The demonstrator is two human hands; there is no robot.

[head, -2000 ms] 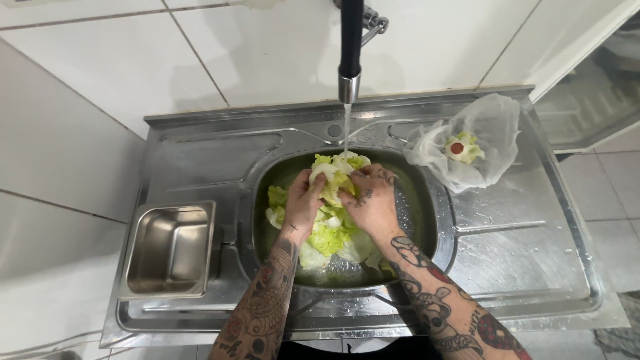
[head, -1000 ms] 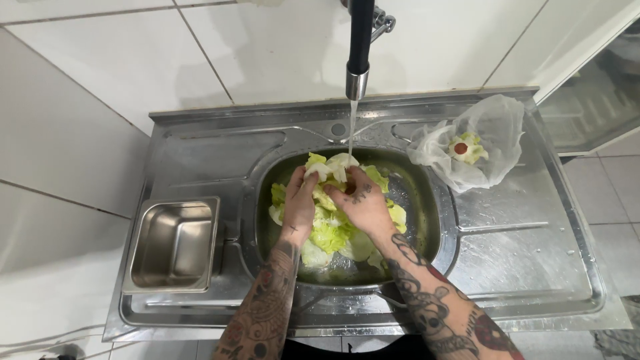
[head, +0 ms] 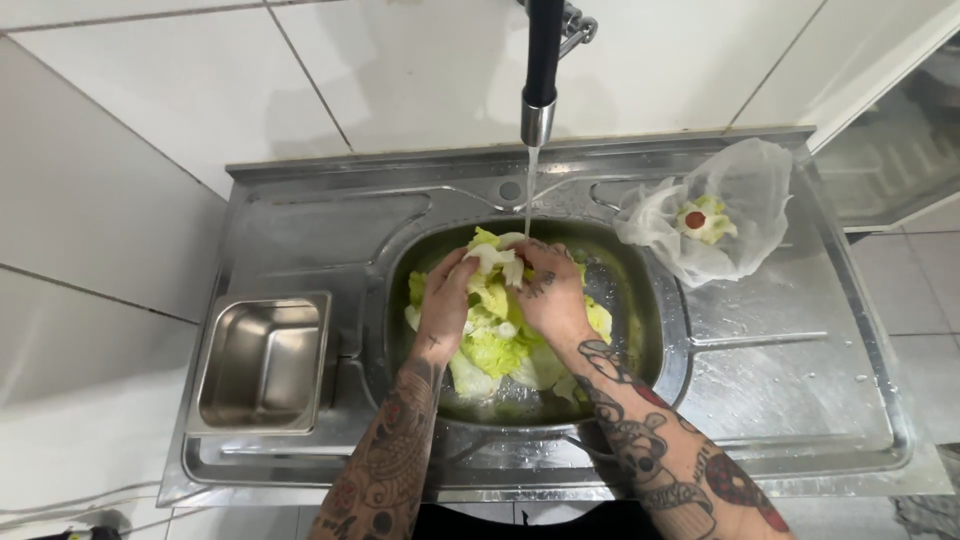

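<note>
Wet lettuce leaves (head: 491, 352) lie heaped in the steel sink basin (head: 649, 352). Both my hands are over the heap, near the basin's back edge. My left hand (head: 448, 300) grips pale leaves between thumb and fingers. The same bunch is held from the other side by my right hand (head: 553, 289), whose fingertips are partly hidden by leaves. From the faucet spout (head: 538, 124) a thin stream of water (head: 531, 187) falls at the fingers of my right hand.
An open, clear plastic bag (head: 754, 202) with a lettuce core (head: 705, 221) sits on the right drainboard. On the left drainboard stands a rectangular steel pan (head: 262, 364). White wall tiles (head: 420, 75) rise behind the sink, and a glass-like panel (head: 892, 142) is at the right.
My hands stay over the basin, shifting slightly among the leaves. The leaves between my fingers have changed position. The water keeps running.
</note>
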